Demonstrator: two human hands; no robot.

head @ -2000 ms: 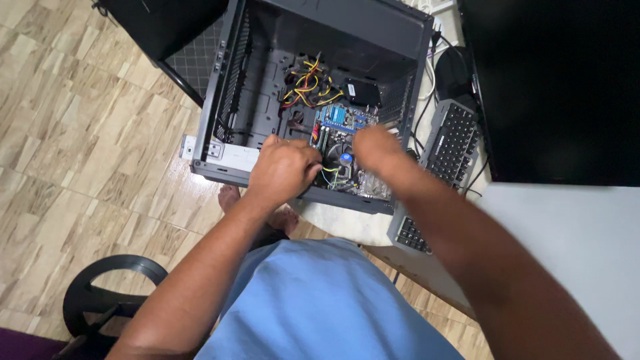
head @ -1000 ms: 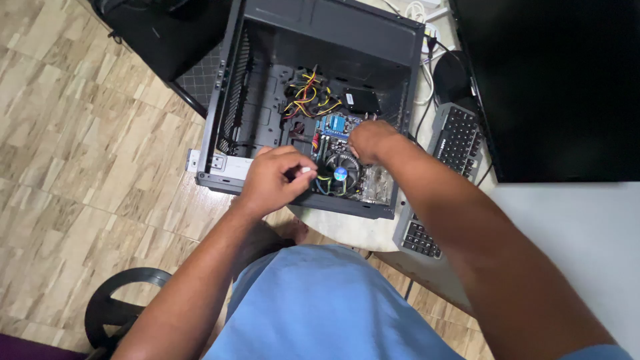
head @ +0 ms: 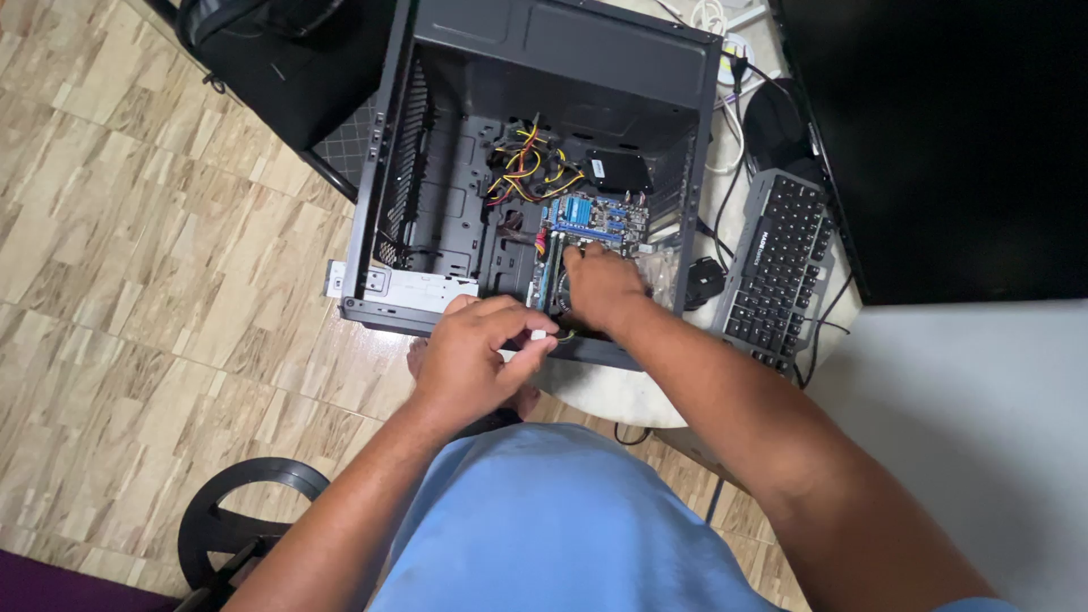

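An open black computer case (head: 578, 34) lies on its side on a round table. My left hand (head: 476, 357) pinches a small white cable connector (head: 539, 336) between thumb and fingertips at the case's near edge; thin yellow-green wires run from it. My right hand (head: 599, 285) reaches inside over the motherboard (head: 616, 223), its fingers bent down, covering most of the CPU cooler; what the fingertips touch is hidden. Beside that hand stands a RAM module (head: 546, 276). Above the board lie a bundle of yellow, red and black power cables (head: 520, 174) and a black drive (head: 620, 172).
Right of the case are a black keyboard (head: 773, 263), white and black cables, a round table edge (head: 612, 399) and a large dark screen (head: 943, 144). A silver metal drive bay (head: 416, 287) juts from the case's left. A black bag (head: 289, 68) sits at upper left; a black wheel-like part (head: 242, 501) below.
The left hand has moved down toward the case's near edge with the white connector. The right hand has moved from the board's upper right to over the CPU cooler, which showed one second ago.
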